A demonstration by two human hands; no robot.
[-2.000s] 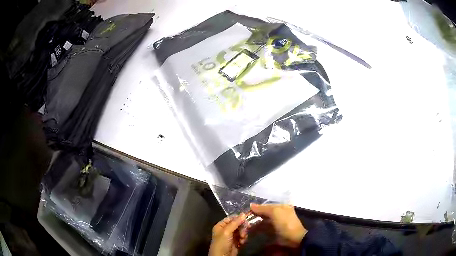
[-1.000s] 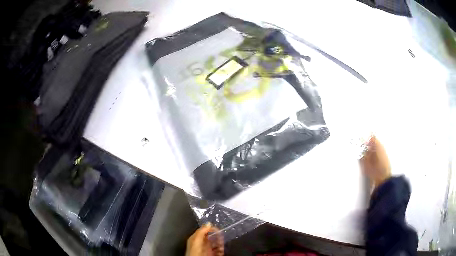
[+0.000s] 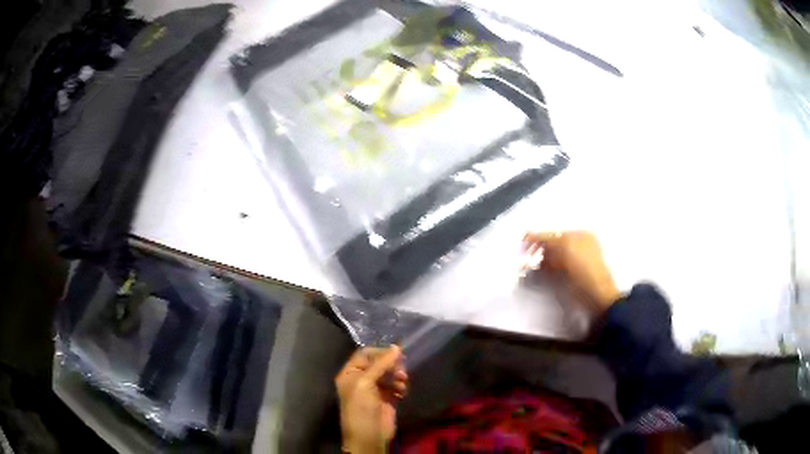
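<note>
A dark grey folded garment point(image 3: 382, 266) lies on the white table in a clear polybag with yellow print. A pale sheet point(image 3: 311, 177) covers much of it, and a black-edged tag point(image 3: 377, 86) shows near its upper part. The bag's open end point(image 3: 366, 321) hangs over the near table edge. My left hand point(image 3: 371, 395) pinches that bag end below the edge. My right hand point(image 3: 573, 264) is over the table, right of the bag, blurred. Something small and pale is at its fingertips; I cannot tell what.
A stack of dark garments point(image 3: 107, 142) with tags lies at the left of the white table point(image 3: 693, 204). Below it, a grey bin point(image 3: 289, 372) holds bagged garments point(image 3: 160, 346). A long thin dark strip point(image 3: 559, 40) lies beyond the bag. Clear plastic is at the far right.
Both hands were together at the bag end two seconds ago. My right hand then went out to the right and is now closer in again. My left hand stays at the bag end.
</note>
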